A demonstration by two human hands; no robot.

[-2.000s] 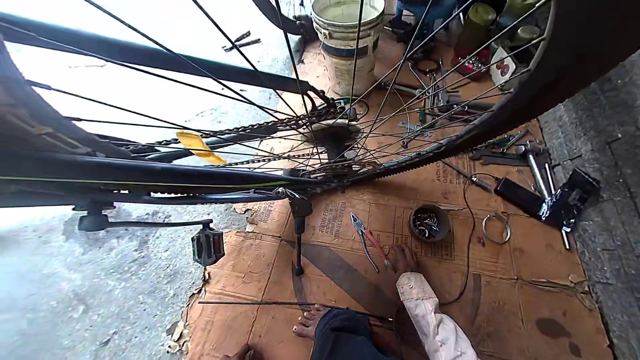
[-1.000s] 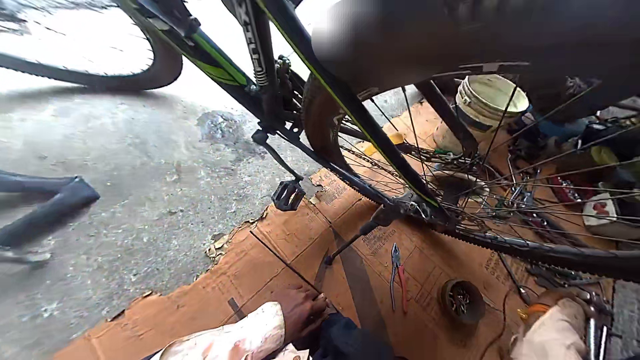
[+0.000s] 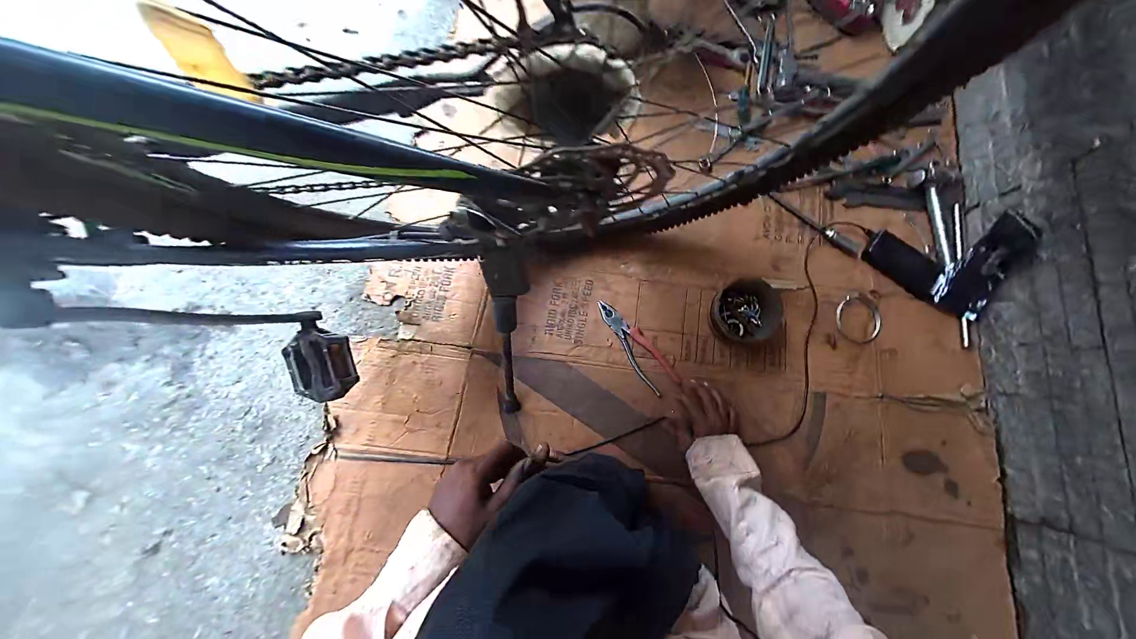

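Note:
My left hand (image 3: pixel 479 493) is closed on a thin black cable (image 3: pixel 617 435) beside my dark-clothed knee. The cable runs from the left edge of the cardboard through this hand to the fingers of my right hand (image 3: pixel 706 414). Those fingers are at the end of the red handle of the pliers (image 3: pixel 632 337), and their grip is partly hidden. Above the hands stands a bicycle, its rear wheel hub (image 3: pixel 577 98) and chain (image 3: pixel 382 62) in view. Its kickstand (image 3: pixel 506 355) reaches down to the cardboard, left of the pliers.
A round bowl of small metal parts (image 3: pixel 747 312) sits right of the pliers, near a metal ring (image 3: pixel 858 318). Farther right are a black-handled tool (image 3: pixel 901 259) and a hammer (image 3: pixel 936 209). The pedal (image 3: pixel 319 364) juts out at left. Cardboard (image 3: pixel 887 461) covers the ground.
My right hand has moved from the tools at the right to beside the pliers. The black cable now spans between my hands. The view has swung right since one second ago.

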